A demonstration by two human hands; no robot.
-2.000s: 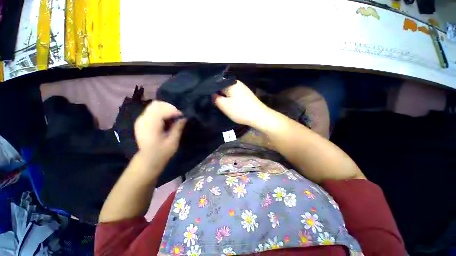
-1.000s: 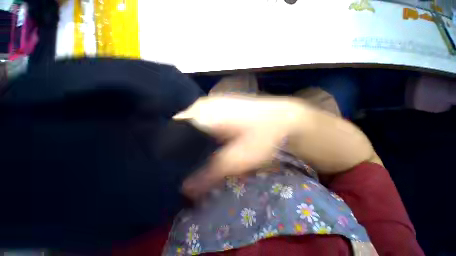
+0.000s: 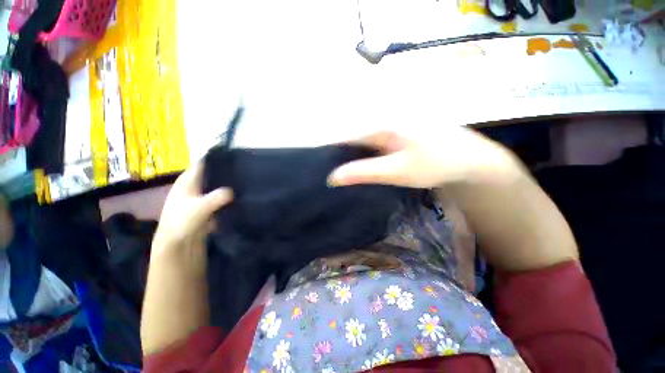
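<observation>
A black garment [image 3: 292,189] is stretched between my two hands at the table's front edge and hangs down over the apron. My left hand [image 3: 191,204] grips its left end, with the thumb on top of the cloth. A thin dark strip or tip sticks up from the cloth near that hand, blurred. My right hand [image 3: 397,162] holds the upper right edge, thumb on top and fingers partly behind the cloth. Both hands are slightly blurred.
The white table [image 3: 292,80] has yellow tape [image 3: 149,87] at left. A thin dark-grey strip [image 3: 437,44] lies towards the back. Green-handled snips [image 3: 598,62] and black handles [image 3: 521,7] lie at right. A pink basket [image 3: 84,20] and dark cloth [image 3: 49,109] are at far left.
The black cloth was gathered below the table edge, then swung large across the left; now it is spread between both hands at the edge. The left hand is visible again. The view has shifted.
</observation>
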